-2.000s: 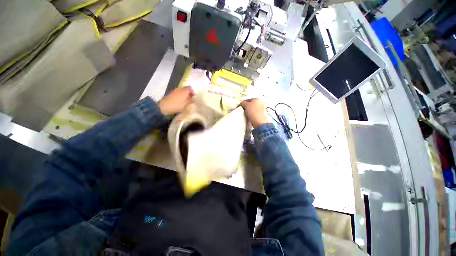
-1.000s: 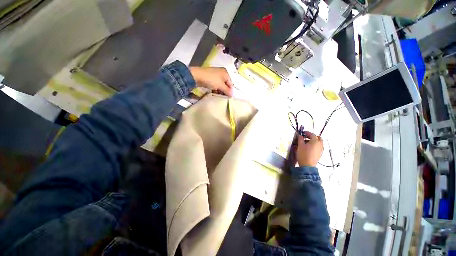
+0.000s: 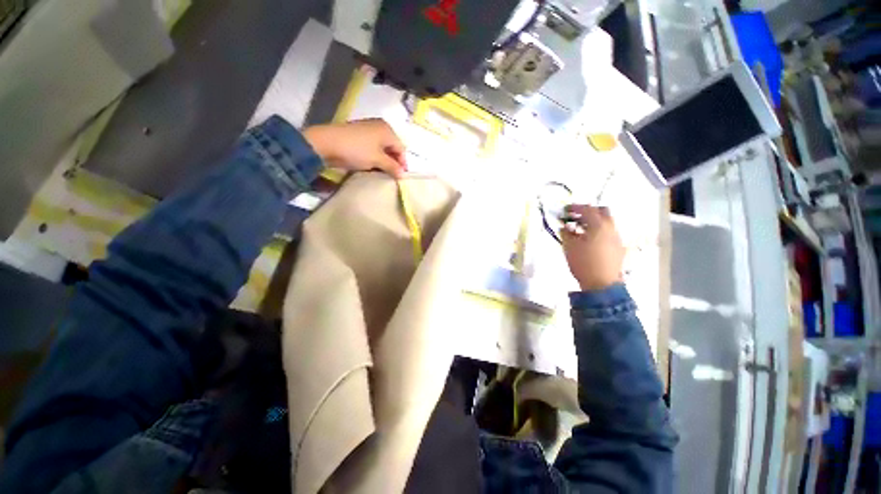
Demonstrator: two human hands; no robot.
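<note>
A beige cover panel (image 3: 328, 299) lies partly on the table edge and hangs over my lap, folded into a tube, with a narrow yellow binding tape (image 3: 412, 222) down its upper part. My left hand (image 3: 362, 147) pinches the panel's top edge, below the yellow clamp frame (image 3: 462, 123). My right hand (image 3: 593, 243) is over the table to the right, fingers closed around a small dark and metallic tool (image 3: 574, 222), mostly hidden; it may be thread snips. The dark machine head cover (image 3: 435, 43) is above the clamp frame, cut off at the top.
A control screen (image 3: 703, 125) stands at the right. A dark cable loop (image 3: 549, 207) lies beside my right hand. Stacked beige workpieces (image 3: 72, 87) are at the upper left, next to a grey plate (image 3: 193, 106). A small yellow piece (image 3: 602, 142) lies near the screen.
The panel, first held in both hands, now lies spread over my lap with only my left hand on it. My right hand moved right to the cable and took hold of the small tool.
</note>
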